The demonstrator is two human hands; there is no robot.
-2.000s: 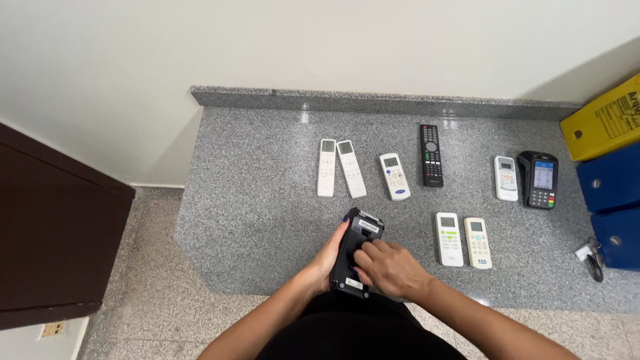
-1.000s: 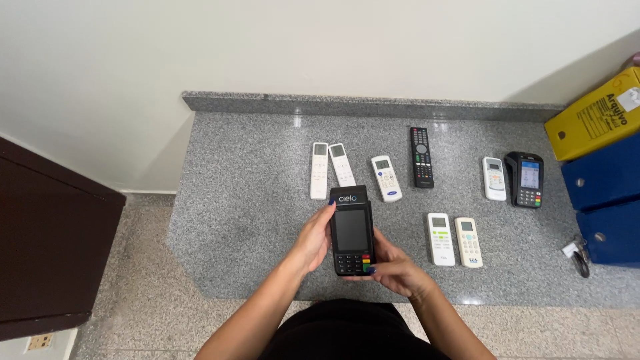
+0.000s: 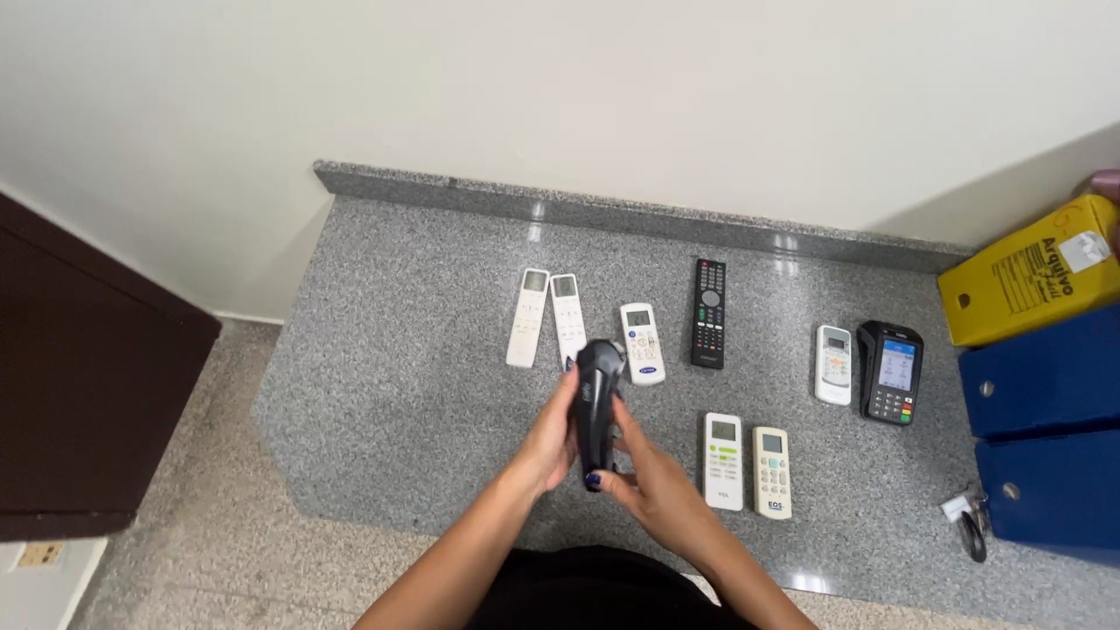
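Note:
A black card payment terminal (image 3: 598, 411) is held on its edge above the front middle of the granite counter, its narrow side up. My left hand (image 3: 551, 437) grips it from the left; my right hand (image 3: 652, 490) holds its right side and lower end. Behind it lie two slim white remote controls (image 3: 528, 319), the right one (image 3: 569, 319) partly hidden by the terminal. Close by on the right is a white Carrier remote (image 3: 643, 343), then a long black remote control (image 3: 709, 313). Nearer the front edge are a white remote (image 3: 723, 462) and a cream one (image 3: 772, 472), side by side.
Farther right lie a small white remote (image 3: 833, 365) and a second payment terminal (image 3: 891, 372) with its screen lit. A yellow file box (image 3: 1032, 271) and blue file boxes (image 3: 1046, 372) stand at the right end, with keys on a black fob (image 3: 971, 534) before them. A raised ledge (image 3: 612, 206) runs along the wall.
The held terminal has turned from face up, keypad showing, onto its edge. Earlier still its underside faced up, with my right hand on it. The objects lying on the counter have not moved.

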